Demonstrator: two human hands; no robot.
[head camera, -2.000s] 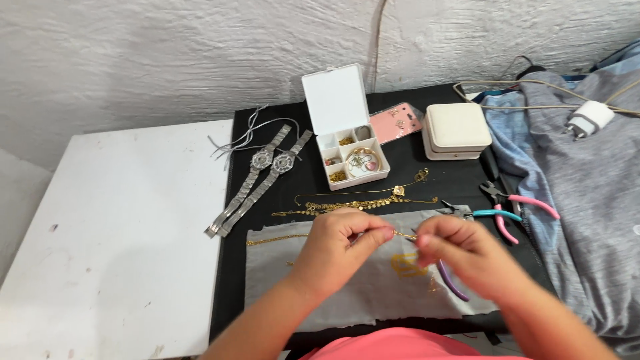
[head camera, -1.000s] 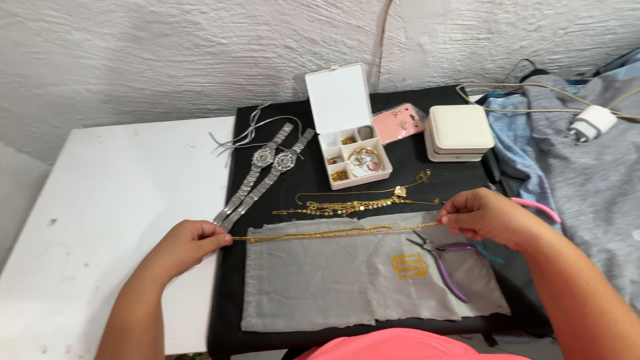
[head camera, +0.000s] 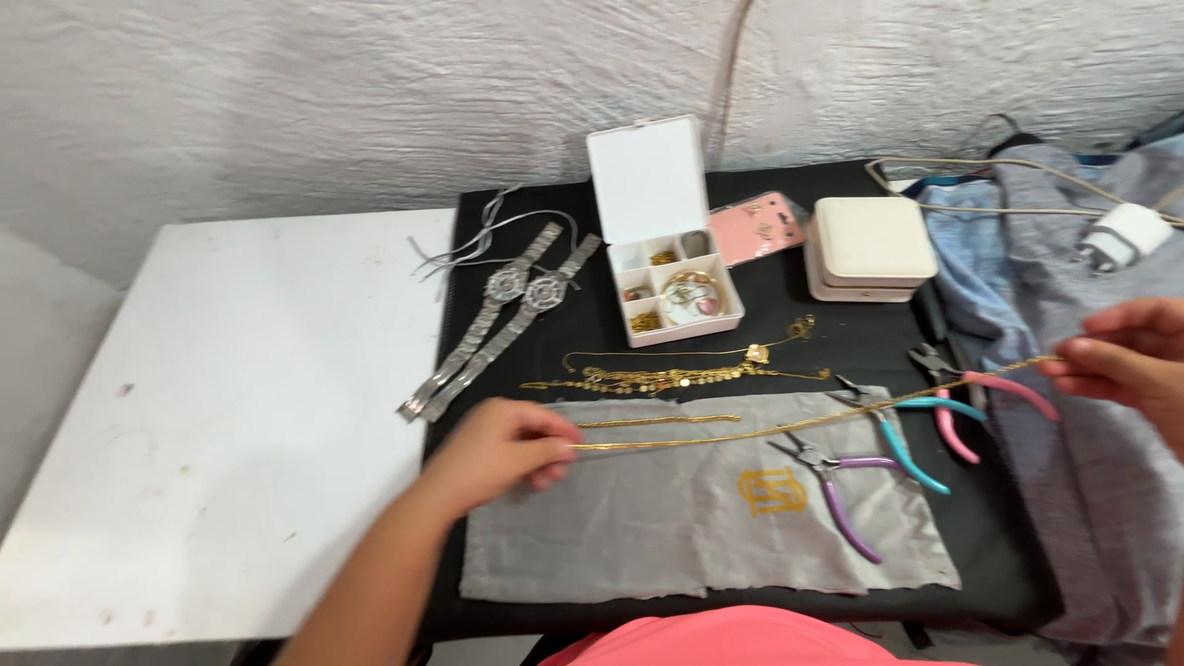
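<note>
A thin gold chain (head camera: 740, 437) is stretched between my two hands, rising toward the right. My left hand (head camera: 509, 449) pinches one end over the left part of the grey cloth (head camera: 592, 527). At the far right my right hand (head camera: 1133, 356) grips the other end, past the pliers. A second gold chain (head camera: 680, 419) lies on the cloth's upper edge, partly behind my left fingers. Purple-handled pliers (head camera: 837, 490) rest on the cloth, turquoise-handled pliers (head camera: 902, 430) overlap its right edge, and pink-handled pliers (head camera: 953, 398) lie beyond.
Gold necklaces (head camera: 666, 377) lie behind the cloth. Farther back are two silver wristwatches (head camera: 504, 314), an open white compartment box (head camera: 740, 319) with jewellery, a pink card (head camera: 758, 227) and a cream case (head camera: 874, 240). A white charger (head camera: 1124, 236) rests on grey clothing (head camera: 1064, 240) at the right.
My right hand has moved far to the right and lifted its chain end off the cloth area. My left hand has moved right, onto the cloth from the white surface's edge.
</note>
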